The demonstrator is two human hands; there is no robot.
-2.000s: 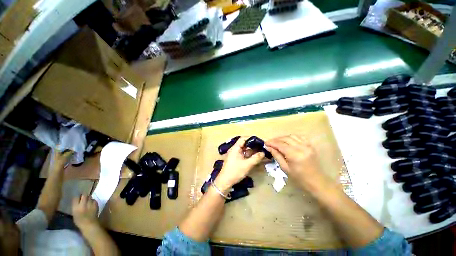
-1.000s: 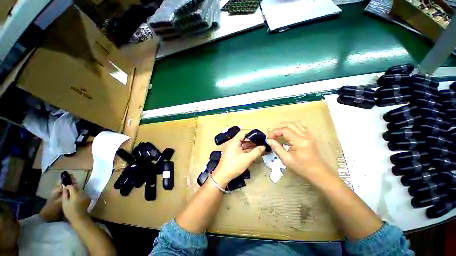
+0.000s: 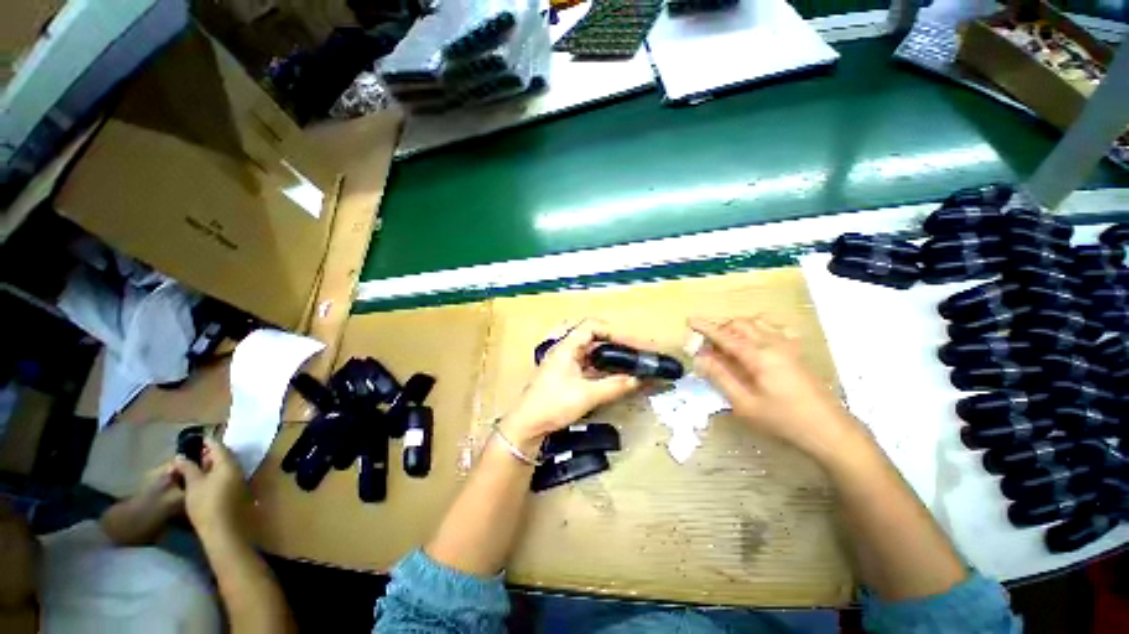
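My left hand [image 3: 572, 386] holds a black unit [image 3: 635, 362] above the cardboard mat [image 3: 693, 533]. My right hand [image 3: 758, 369] is just right of the unit, with a small pale piece [image 3: 695, 342] at its thumb and fingertips, perhaps a scrap of film. White backing scraps [image 3: 685, 415] lie on the mat below and between my hands. Two black units [image 3: 577, 455] lie beside my left wrist, and another is partly hidden behind my left hand.
A loose pile of black units [image 3: 359, 427] and a long white strip [image 3: 265, 386] are at left. A person's hands [image 3: 198, 477] hold a black unit there. Stacked unit rows [image 3: 1021, 359] stand at right. An open carton [image 3: 204, 204] is at far left; the green belt [image 3: 594, 186] runs behind.
The unit in my left hand has turned to lie lengthwise, pointing right. My right hand has come away from it slightly. A unit beside my left wrist has shifted or been uncovered.
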